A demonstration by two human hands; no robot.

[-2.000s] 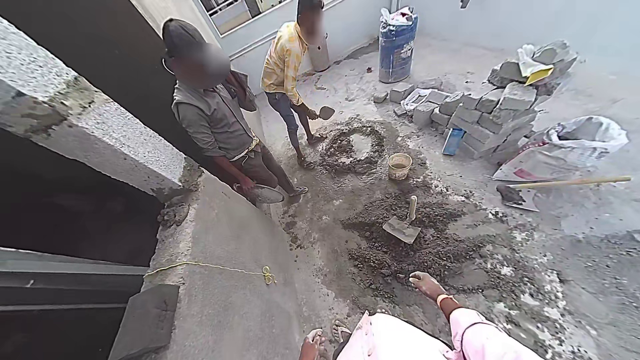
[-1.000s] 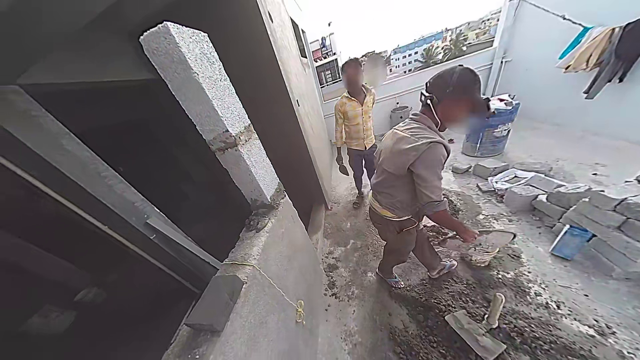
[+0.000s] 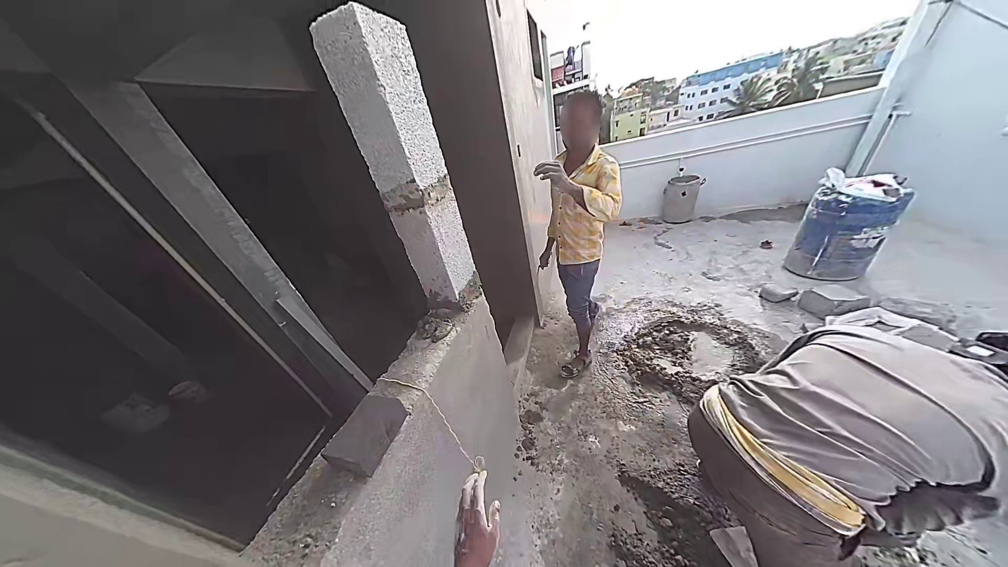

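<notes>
My left hand [image 3: 476, 524] reaches up from the bottom edge beside the low plastered wall [image 3: 441, 409], thumb apart from the fingers. Its fingertips are at the small knotted end of a thin yellow string [image 3: 441, 416]; whether they touch it is unclear. The string runs up onto the wall top, to a grey block [image 3: 366, 435] lying there. Farther along, an upright column of rough concrete blocks [image 3: 425, 189] stands on the wall with a mortar joint between them. My right hand is out of view.
A person in a yellow checked shirt [image 3: 584, 213] stands beyond the wall; another in grey [image 3: 858, 425] bends low at right. Wet mortar [image 3: 669, 346], part of a trowel blade [image 3: 734, 545], loose blocks [image 3: 833, 300], a blue drum [image 3: 846, 228] and a bucket [image 3: 681, 198] are on the floor.
My left hand has come into view at the string's end. The person in grey, upright with a pan a second ago, is now bent over at right. The person in yellow has raised one hand.
</notes>
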